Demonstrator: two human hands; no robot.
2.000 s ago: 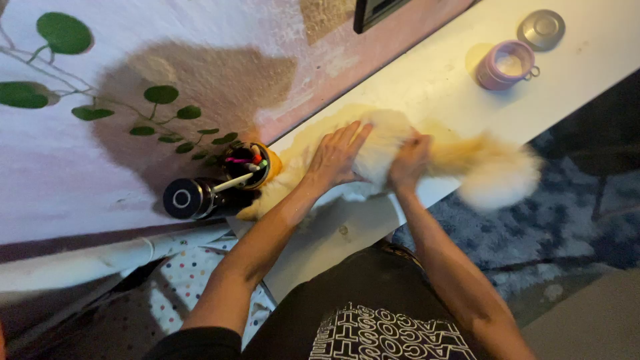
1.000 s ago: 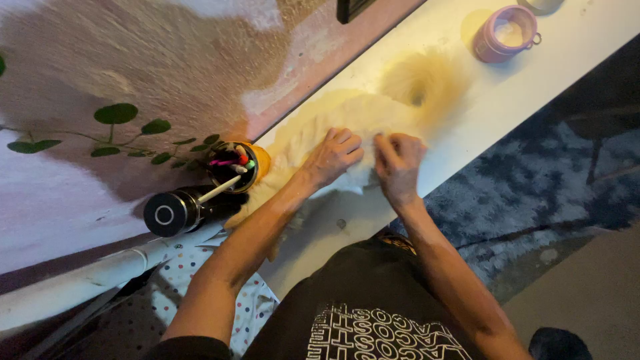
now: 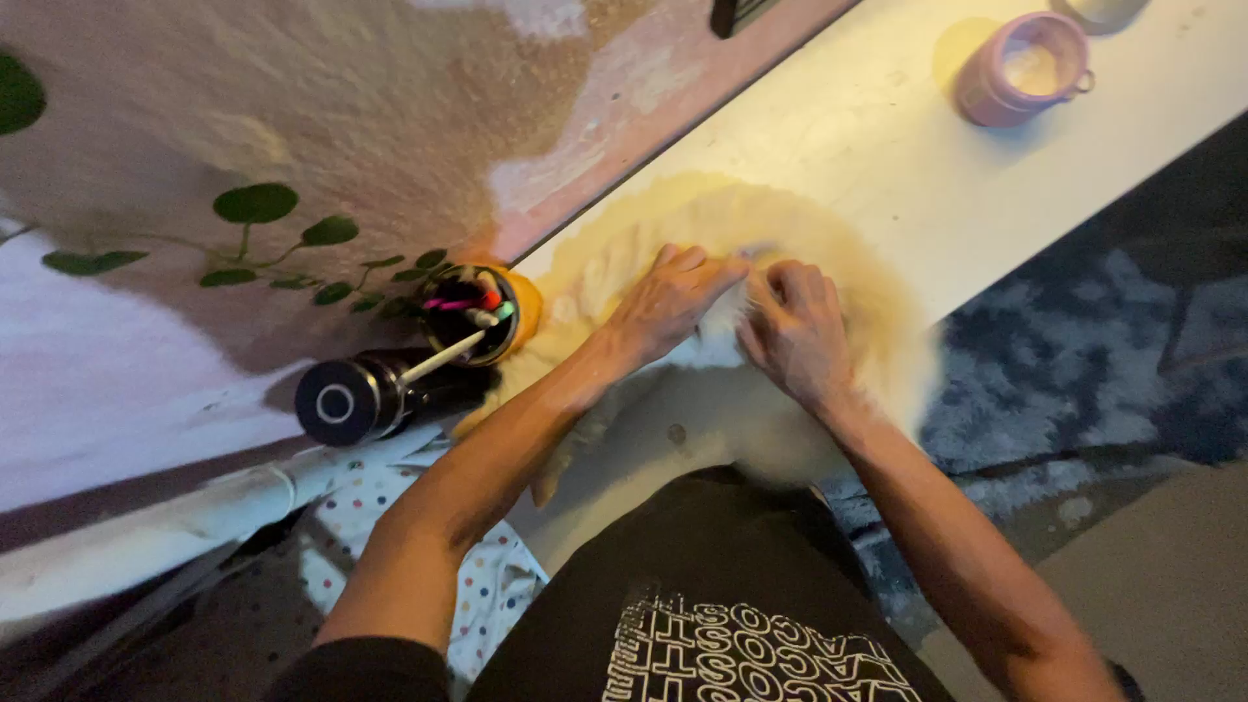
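A fluffy cream and white cat (image 3: 624,244) lies along the white tabletop, its head end partly hidden behind my left forearm. My left hand (image 3: 673,297) rests on its back and side, fingers stretched toward my other hand. Close beside it, my right hand (image 3: 799,331) is bent over the fur with thumb and fingers curled together; whether it pinches fur or something small cannot be told. The bushy tail (image 3: 887,322) is blurred and curls around my right wrist.
A yellow pen holder (image 3: 526,312) with several pens stands by the wall, near a black cylindrical container (image 3: 341,402) and a trailing plant (image 3: 255,203). A pink cup (image 3: 1024,73) stands at the upper right. Dotted cloth (image 3: 483,585) hangs below the table, and a blue-grey rug (image 3: 1072,322) lies at right.
The cat's tail has swung from the right, over the tabletop, and down around my right wrist. My hands have drawn closer together over the cat. The view has shifted.
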